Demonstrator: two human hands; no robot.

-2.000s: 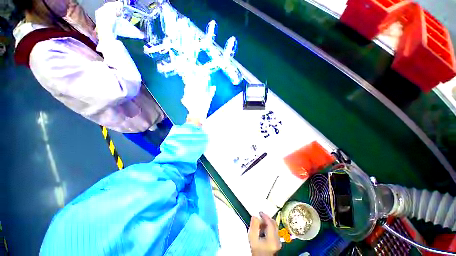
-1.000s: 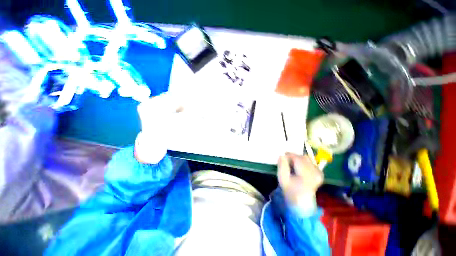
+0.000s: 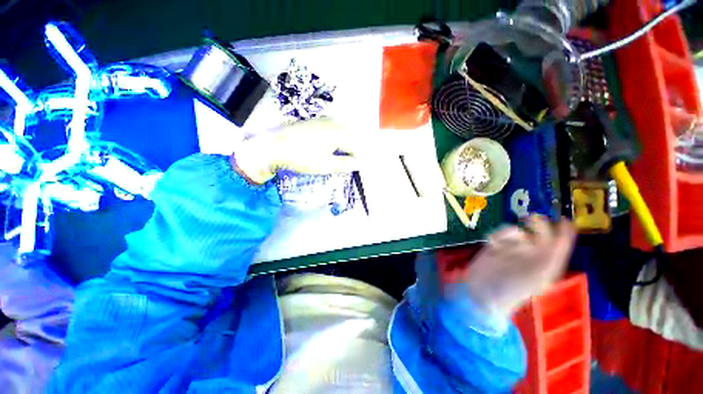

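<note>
My left hand (image 3: 297,154), white-gloved, is over the white mat (image 3: 397,219), fingers pointing right; whether it holds anything is unclear. Just below it lies a clear part with fine dark wires (image 3: 316,191). Black tweezers (image 3: 361,192) lie right of that, with a thin dark rod (image 3: 411,175) further right. A pile of small black-and-white components (image 3: 302,91) is above my left hand. My right hand (image 3: 524,258), bare and motion-blurred, is off the mat near the bench's front edge, left of the yellow-handled soldering iron (image 3: 636,202); its grip cannot be seen.
Lit blue-white lamps (image 3: 77,131) glow at left. A solder spool (image 3: 223,81), red sheet (image 3: 407,86), spiral guard (image 3: 470,108) and cup of silvery bits (image 3: 476,168) are around the mat. A grey hose and clear hood are upper right. Red trays (image 3: 563,335) stand at lower right.
The view has turned and shifted right. My left hand has moved from beside the lamps onto the mat by the clear part. My right hand has moved right, away from the mat's corner.
</note>
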